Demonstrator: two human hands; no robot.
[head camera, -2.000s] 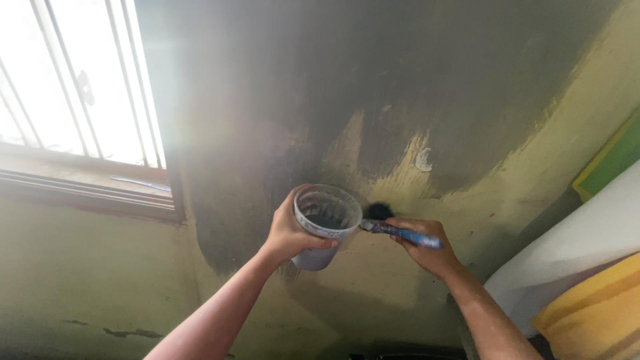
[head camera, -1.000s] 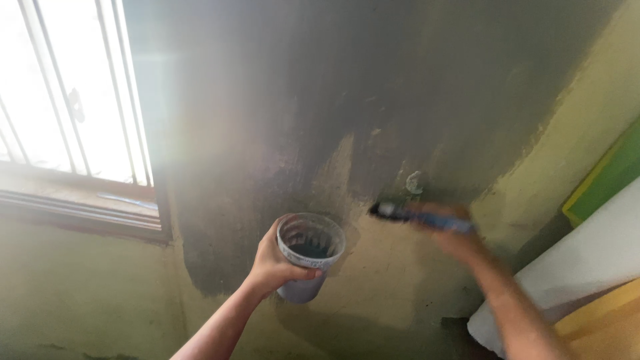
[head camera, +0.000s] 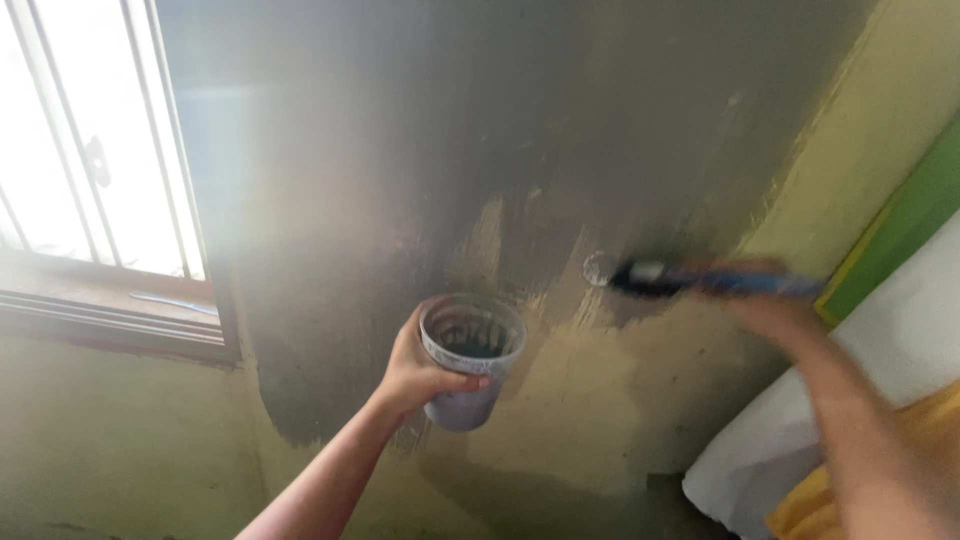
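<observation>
My left hand (head camera: 424, 367) grips a translucent plastic tub (head camera: 461, 405) from its left side, thumb across the front. Dark paint lies in the bottom of the tub and streaks its inner wall. My right hand (head camera: 757, 289), blurred, is closed around the blue handle of a paintbrush (head camera: 652, 279), whose dark bristles point left at the wall, beside a round pale patch (head camera: 598, 268). Whether the bristles touch the wall is hard to tell. Grey paint (head camera: 420, 112) covers the upper wall, with a ragged, streaky lower edge over the yellowish wall (head camera: 562, 397).
A bright barred window (head camera: 105, 150) is at the left, with a thin pale tool (head camera: 172, 302) on its sill. On the right are a green and yellow panel (head camera: 900, 217), a white cloth (head camera: 765, 442) and a yellow-orange cloth (head camera: 810, 502).
The brush was beside the tub two seconds ago; my right hand has moved it up and right, close to the round patch. Grey paint reaches lower near that patch. My left hand still holds the tub.
</observation>
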